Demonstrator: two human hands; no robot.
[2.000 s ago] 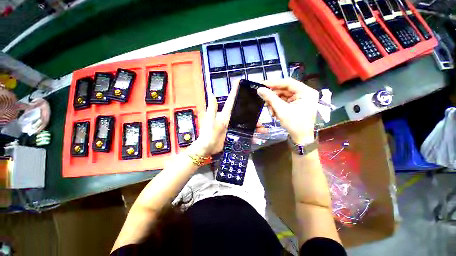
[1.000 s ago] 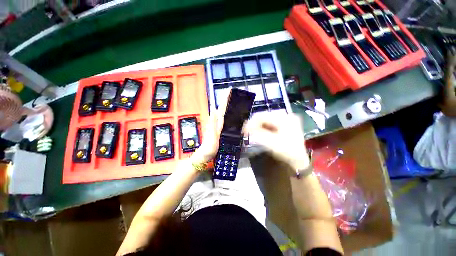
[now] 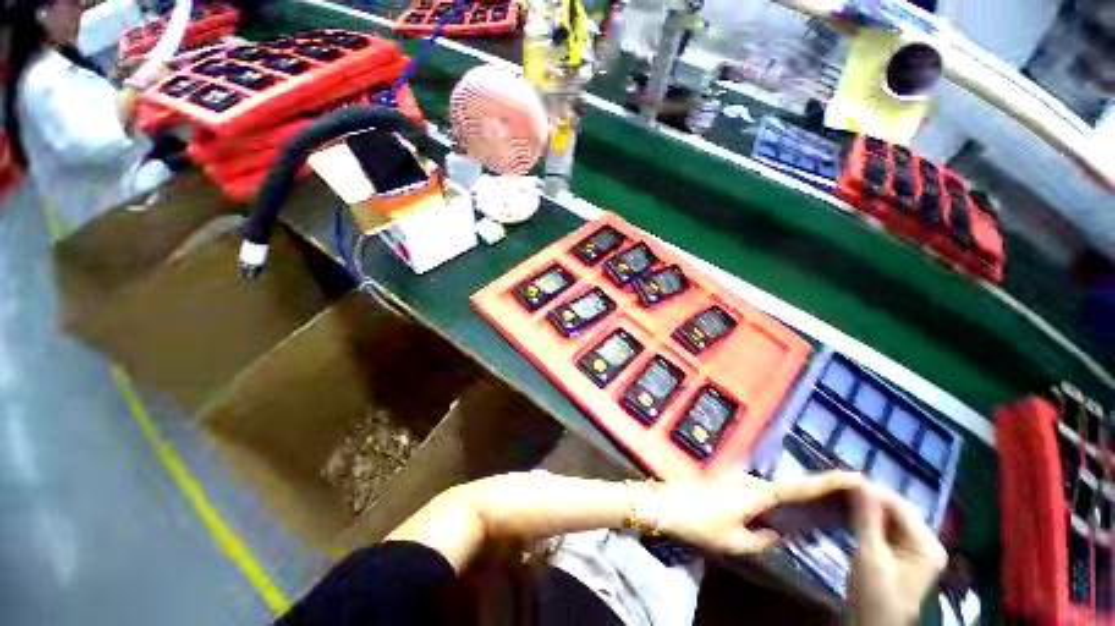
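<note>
My left hand (image 3: pixel 724 511) holds a dark flip phone (image 3: pixel 812 514) at the lower right; its keypad is hidden. My right hand (image 3: pixel 895 553) has its fingertips on the phone's right end, slightly blurred. The red tray (image 3: pixel 764 367) lies beyond my left hand, with closed black phones (image 3: pixel 654 388) in two rows of slots. The lens tray (image 3: pixel 871 422), with pale rectangular pockets, lies just beyond the held phone and is partly covered by my hands.
Stacked red trays (image 3: pixel 1033 489) stand at the right edge. A pink fan (image 3: pixel 498 119), a white box (image 3: pixel 438 239) and a black hose (image 3: pixel 284 169) are left of the red tray. Open cartons (image 3: pixel 287 361) are below the bench. Another person (image 3: pixel 76 122) stands at the far left.
The view has swung left, shifting the trays right and showing the fan, hose and another person. My right hand, blurred beside the phone a second ago, is now at its end.
</note>
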